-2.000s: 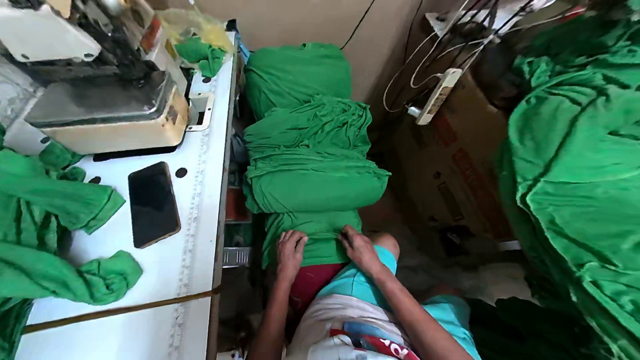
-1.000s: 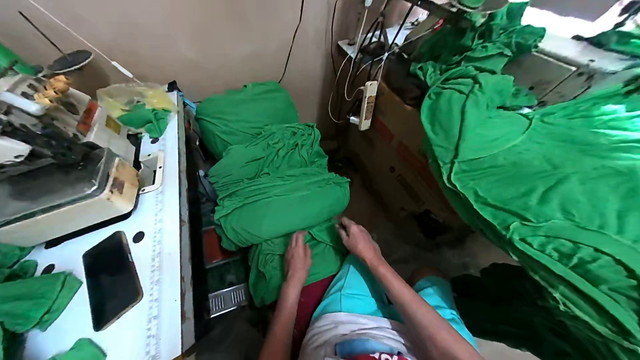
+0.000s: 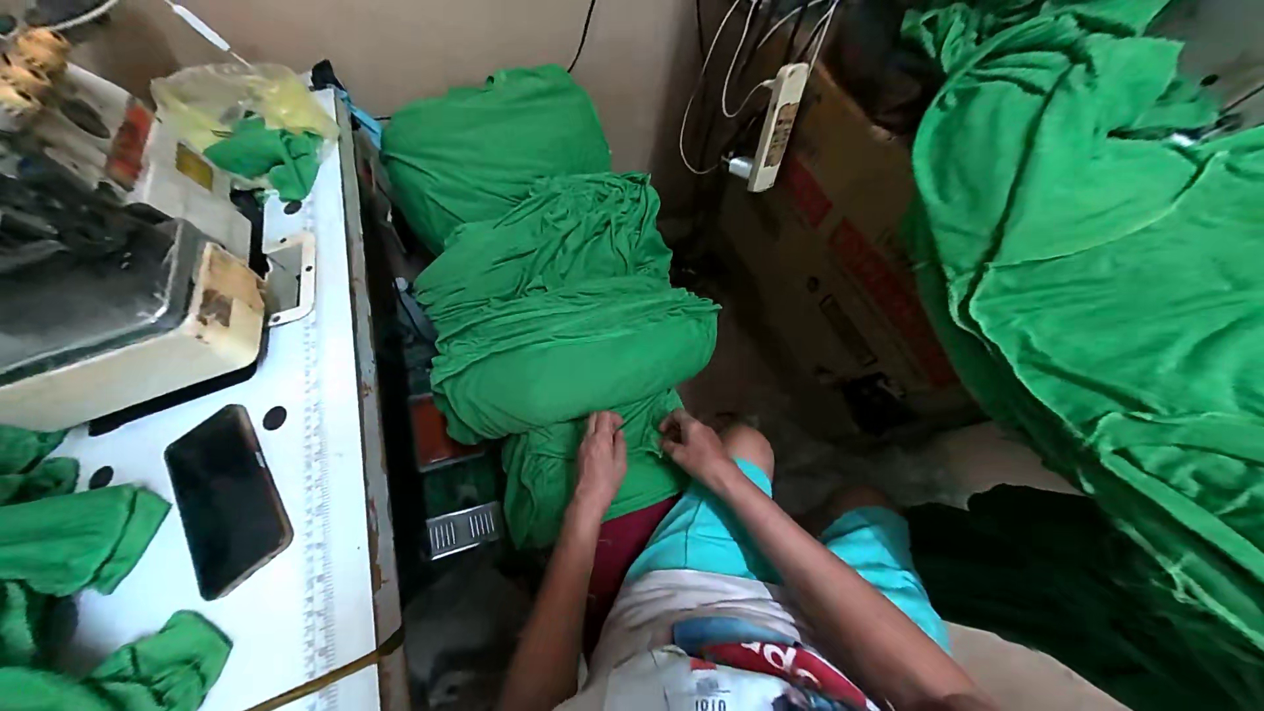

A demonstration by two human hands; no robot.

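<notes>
Green knit fabric (image 3: 647,484) lies across the near end of a row of green cloth, beside my thigh. My left hand (image 3: 600,459) rests on it with fingers curled at its upper part; whether cloth is pinched there cannot be told. At the fabric's right edge, my right hand (image 3: 691,444) has its thumb and fingertips closed on the cloth. Just beyond both hands lies a thick folded bundle of green fabric (image 3: 583,346), gathered along its back. Behind that, a smooth green bundle (image 3: 499,148) stands against the wall.
On the left, a white sewing table (image 3: 341,474) holds a sewing machine (image 3: 118,296), a black smartphone (image 3: 229,501), green pieces and a yellowish plastic bag (image 3: 237,99). A power strip (image 3: 778,128) hangs by a cardboard box (image 3: 839,257). A large green fabric heap (image 3: 1116,267) fills the right.
Between the earlier frames and now, the left part of the near fabric has become more rumpled and hangs lower beside my left hand. Both hands stay at this piece. The view has shifted.
</notes>
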